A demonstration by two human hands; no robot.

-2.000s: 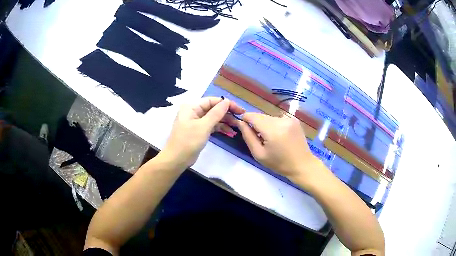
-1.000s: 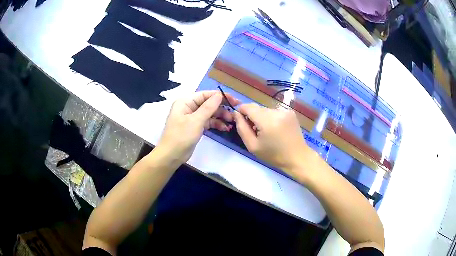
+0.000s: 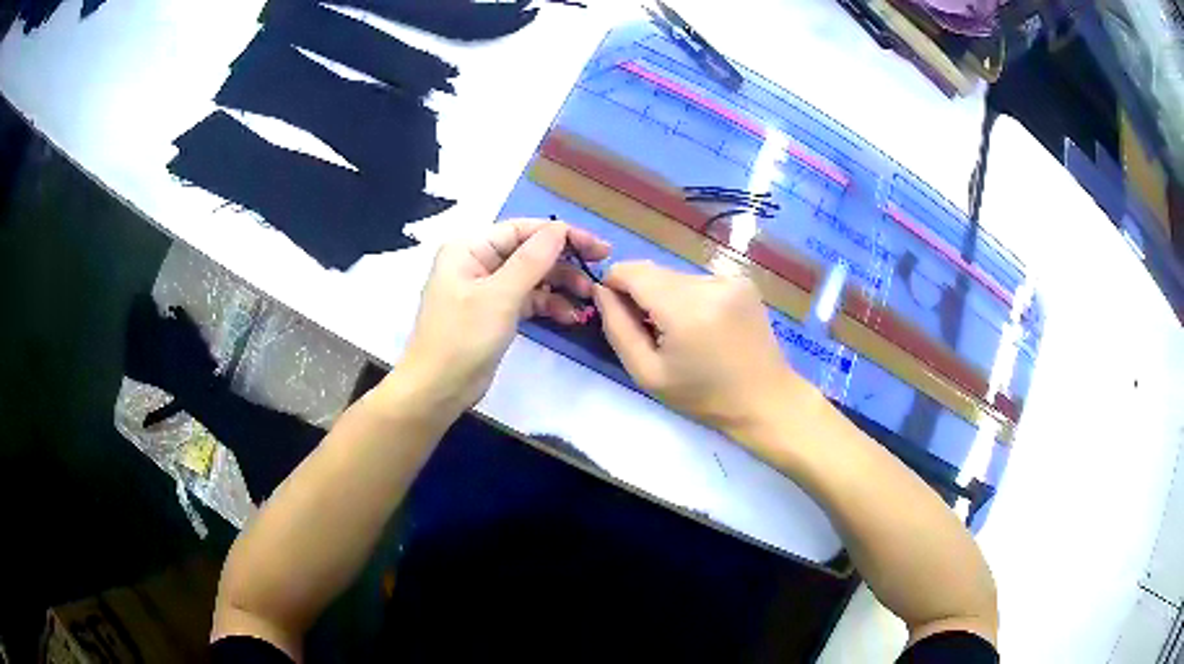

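My left hand (image 3: 500, 285) and my right hand (image 3: 675, 331) meet above the near left part of the blue-tinted template (image 3: 805, 214). Both pinch a thin black loop piece (image 3: 580, 265) between thumb and fingers, and it spans the short gap between them. Its dark tip shows above my left fingertips. Several similar thin black pieces (image 3: 734, 200) lie loose on the template's brown band. My fingers hide part of the loop and the template's near left corner.
Black fabric strips (image 3: 325, 123) with frayed ends lie on the white table left of the template. Thread snips (image 3: 701, 49) lie on its far edge. A clear plastic bag with black pieces (image 3: 279, 344) is below the table edge. Mauve cloth (image 3: 958, 13) shows at the far right.
The view has shifted, so the table things sit higher and further left. Both hands still hold the thin black piece; less of it sticks out above my left fingers than one second ago.
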